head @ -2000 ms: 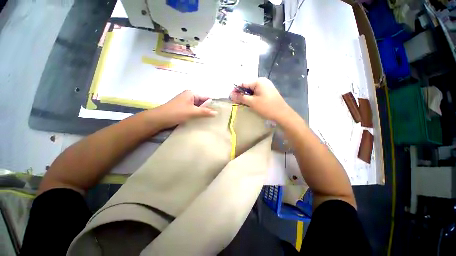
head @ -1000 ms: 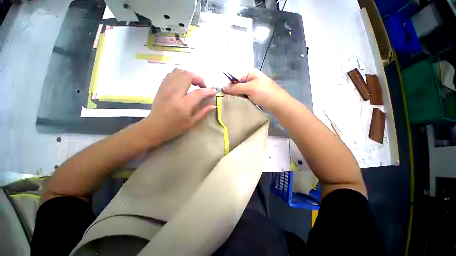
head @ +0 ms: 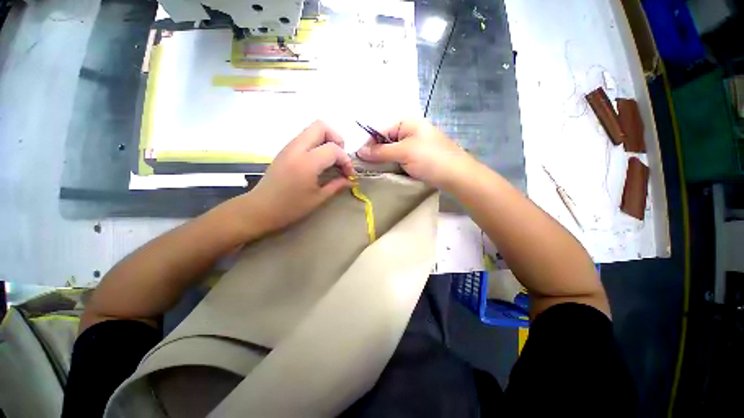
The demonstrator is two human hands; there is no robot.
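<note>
A large beige leather-like piece [head: 269,269], folded into a tube, lies over my lap and the table edge. A yellow strip [head: 369,219] runs down it from its top edge. My left hand [head: 314,167] pinches the top edge at the upper end of the strip. My right hand [head: 414,151] holds the dark thread snips [head: 372,131], blades pointing up and left, and its fingers are at the top edge just right of my left hand. Any loose threads are too fine to make out.
The white sewing machine head [head: 245,15] is at the top, above a white guide sheet [head: 196,102] bordered with yellow tape. Brown leather pieces [head: 635,188] and a thin awl [head: 563,196] lie on the right. A blue crate [head: 493,306] is below the table edge.
My left fingers have closed on the top edge at the yellow strip, and the strip's upper end is now more bent. The view has shifted, so the machine sits higher and the brown pieces further right.
</note>
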